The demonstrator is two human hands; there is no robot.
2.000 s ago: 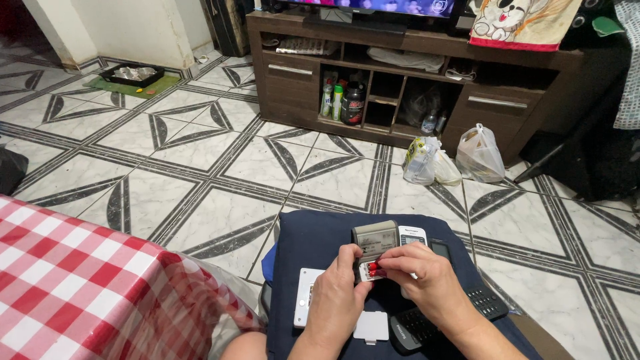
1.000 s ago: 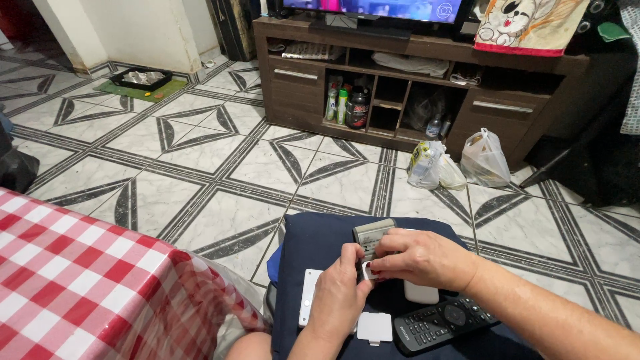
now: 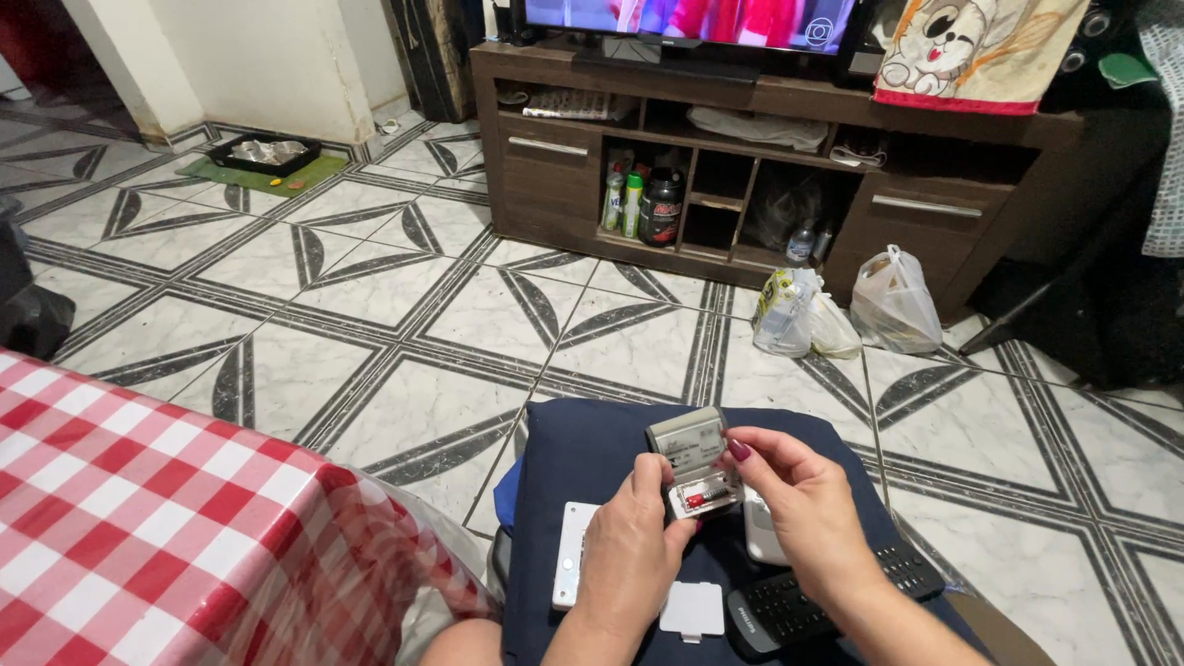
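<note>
My left hand (image 3: 634, 536) grips a small grey and white battery-powered device (image 3: 694, 453), whose battery bay faces up with a red battery (image 3: 705, 498) in it. My right hand (image 3: 800, 490) is at the device's right edge, thumb and fingertips close together; whether they pinch something cannot be told. A white battery cover (image 3: 693, 610) lies below on the dark blue cushion (image 3: 592, 444). A black Philips remote control (image 3: 777, 610) lies partly beneath my right forearm. A white device (image 3: 570, 555) sits left of my left hand, and a white remote (image 3: 764, 529) is partly hidden by my right hand.
A red and white checked tablecloth (image 3: 185, 518) covers a table at the left. Beyond the tiled floor stand a brown TV cabinet (image 3: 546, 185) and plastic bags (image 3: 894, 301). A black tray (image 3: 264, 155) rests on a green mat by the wall.
Two seconds ago red batteries were at my right fingertips over the device. My right hand has since drawn back from the bay to the device's right edge, which uncovers the red battery inside.
</note>
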